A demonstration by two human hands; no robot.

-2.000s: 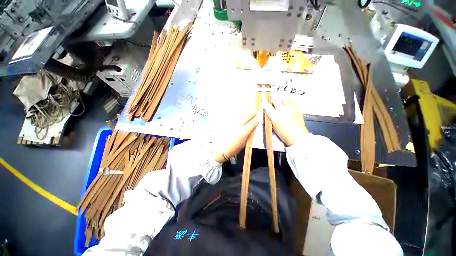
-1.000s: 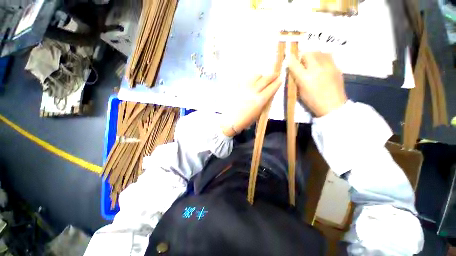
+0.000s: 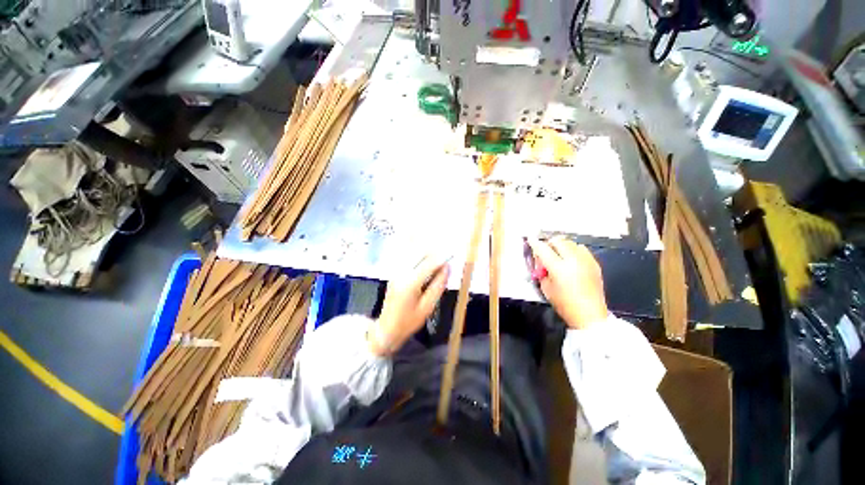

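Two brown straps [image 3: 495, 313] lie side by side. Their upper ends are on the white template [image 3: 588, 194] under the machine head [image 3: 512, 71], and their lower ends hang past the table edge over my lap. My left hand [image 3: 413, 305] is left of the straps, off them, with its fingers bent and apart; I see nothing in it. My right hand [image 3: 567, 279] is right of the straps, also off them, with its fingers closed around a small red and dark item, too small to name.
A strap bundle [image 3: 303, 156] lies on the table at left, and more straps [image 3: 673, 260] lie at right. A blue bin [image 3: 156, 332] full of straps stands below left. An open carton [image 3: 697, 398] stands below right. A control panel [image 3: 749, 123] is at the back right.
Both hands have let go of the two straps and moved apart, one to each side. The small red item now shows at my right hand. The view has shifted back up to the machine head.
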